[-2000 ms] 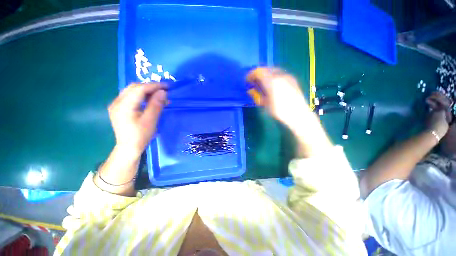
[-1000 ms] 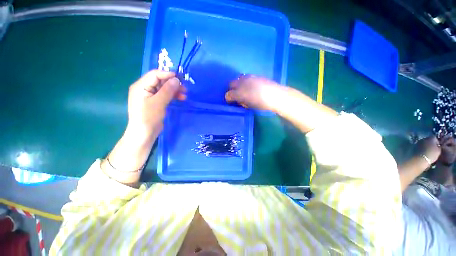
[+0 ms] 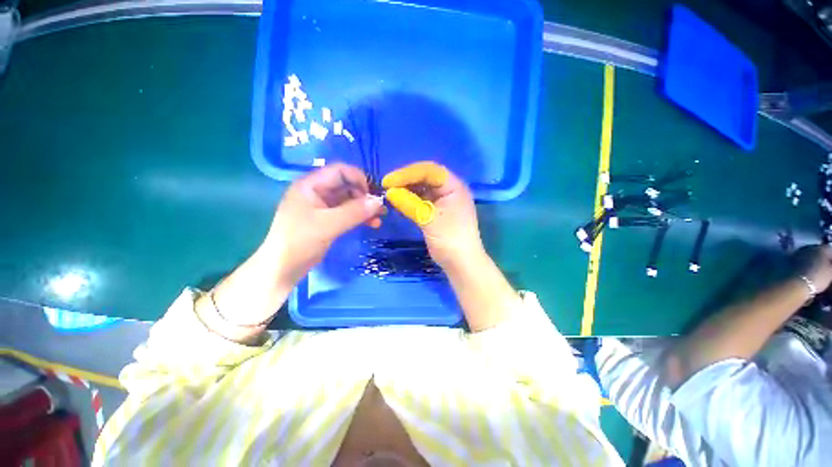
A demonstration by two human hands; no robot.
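Observation:
My left hand holds a small white connector housing in its fingertips, with several dark wires fanning up from it over the large blue tray. My right hand, with yellow-orange finger cots, meets it with thumb and finger at the housing; whether it pinches a wire is too small to tell. Loose white housings lie at the left of the large tray. A bunch of dark terminal wires lies in the smaller blue tray below my hands.
Black harnesses with white ends lie at the right, some across the yellow line. Another blue tray is at the upper right. A neighbouring person's arm reaches in at the right. A metal rail runs behind.
My right hand has come from the right part of the large tray to my left hand. My left hand has moved slightly down and right. Another harness lies on the yellow line.

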